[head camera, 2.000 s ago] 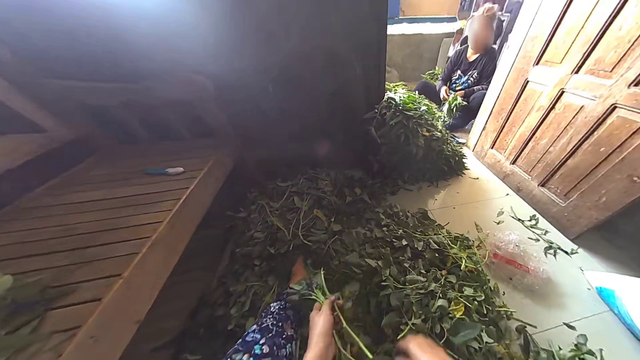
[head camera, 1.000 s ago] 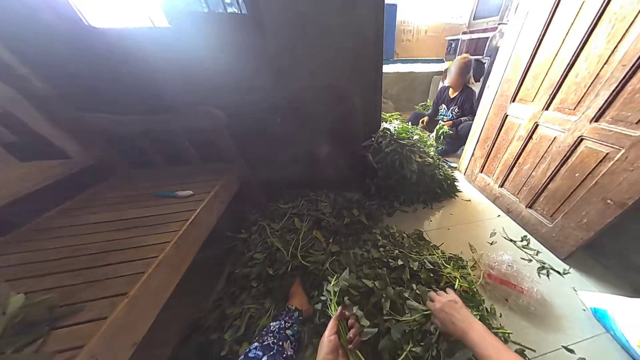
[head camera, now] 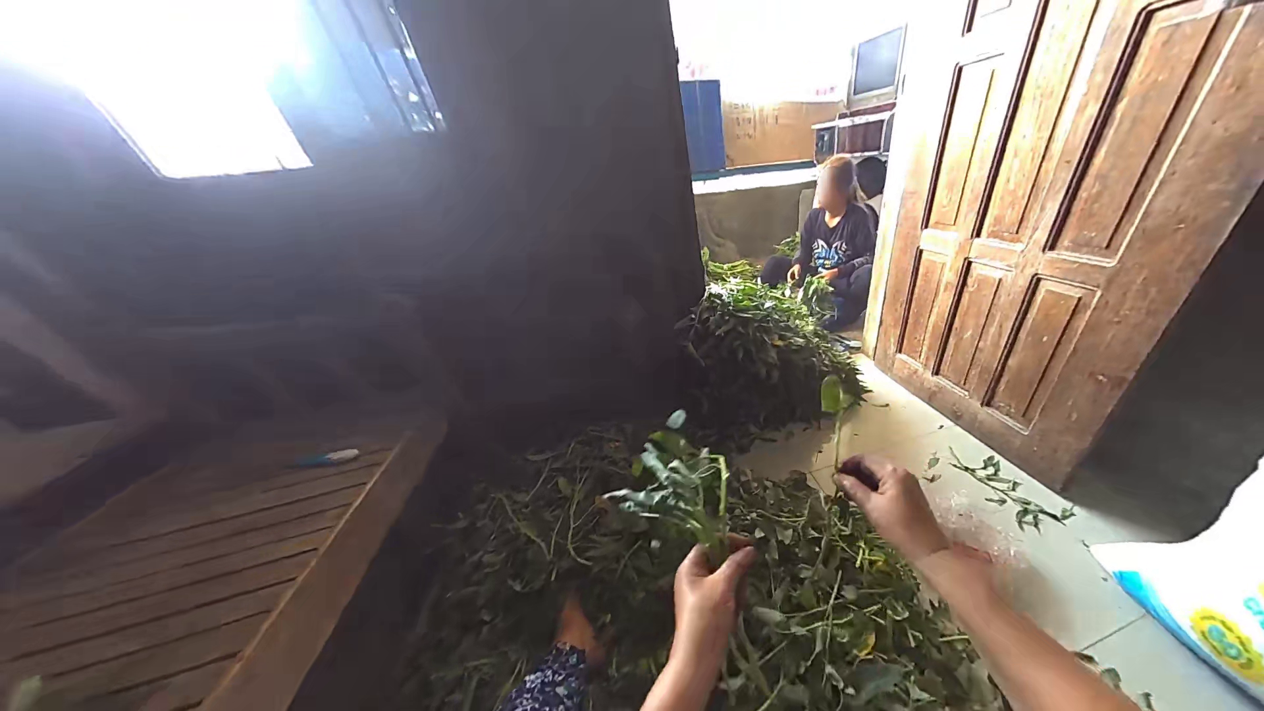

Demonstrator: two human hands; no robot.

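My left hand (head camera: 709, 588), low in the middle of the view, grips a small bunch of leafy green stems (head camera: 681, 489) upright between thumb and fingers. To its right my right hand (head camera: 884, 494) pinches a single stem with a leaf (head camera: 834, 400) at its top. Both hands are above a wide heap of cut leafy greens (head camera: 790, 622) spread over the floor. My bare foot (head camera: 577, 628) rests in the heap, left of my left hand, below a blue patterned trouser leg (head camera: 549, 681).
A slatted wooden bench (head camera: 326, 583) stands left, a blue-and-white object (head camera: 329, 457) on it. Beyond the heap rises a taller pile of greens (head camera: 770, 346), with a seated person (head camera: 837, 242) behind it. At right are a panelled wooden door (head camera: 1047, 227), clear plastic (head camera: 973, 533) and a white sack (head camera: 1195, 583).
My right hand has risen from the heap and now holds up a single stem. My left hand has lifted its bunch a little. The view has tilted up.
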